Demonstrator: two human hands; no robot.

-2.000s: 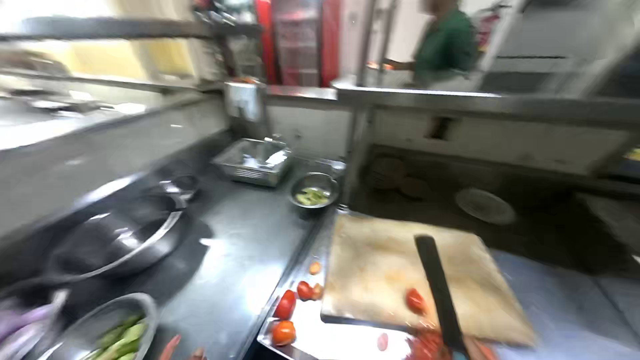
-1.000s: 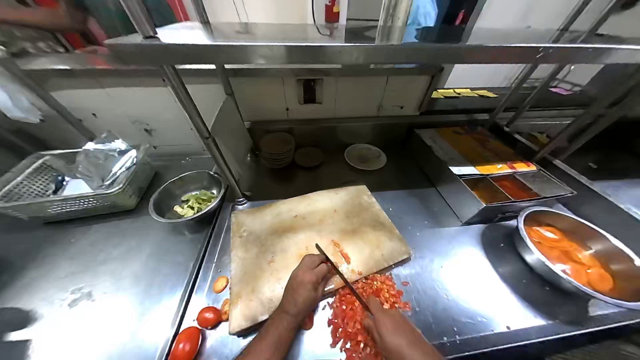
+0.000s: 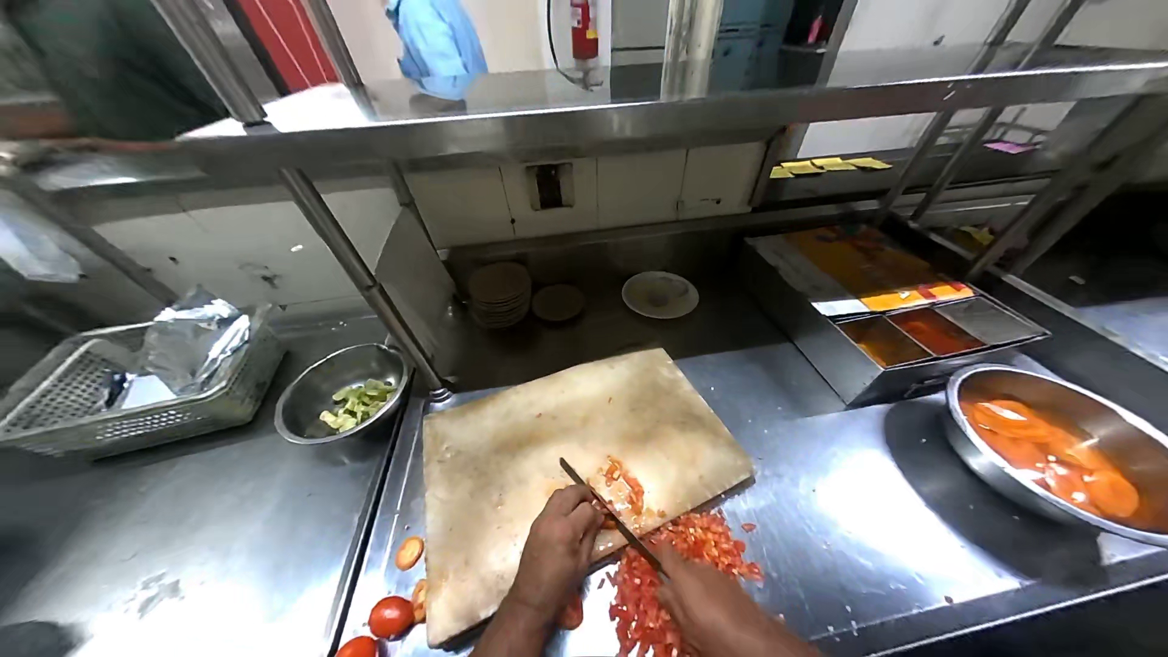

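My right hand (image 3: 698, 598) is closed on the handle end of a kitchen knife (image 3: 610, 514), whose dark blade slants up and left over a worn cutting board (image 3: 547, 429). My left hand (image 3: 561, 543) rests on the board with its fingers bent close beside the blade. Whether it holds a piece of tomato under the fingers is hidden. Chopped tomato (image 3: 623, 486) lies on the board just beyond the blade, and a heap of diced tomato (image 3: 639, 598) lies on the steel counter by the board's near edge. Whole tomatoes (image 3: 391, 618) sit at the board's left.
Left of a shelf post stands a steel bowl (image 3: 301, 401) with green vegetable pieces, beside a plastic basket (image 3: 182, 424). At right are a steel container box (image 3: 821, 351) and a large bowl (image 3: 967, 438) of orange pieces in liquid. A steel shelf (image 3: 584, 132) crosses above. People stand behind it.
From two seconds ago the view has swung right. Since one second ago, more chopped tomato shows on the board beyond the blade; both hands remain at the knife.
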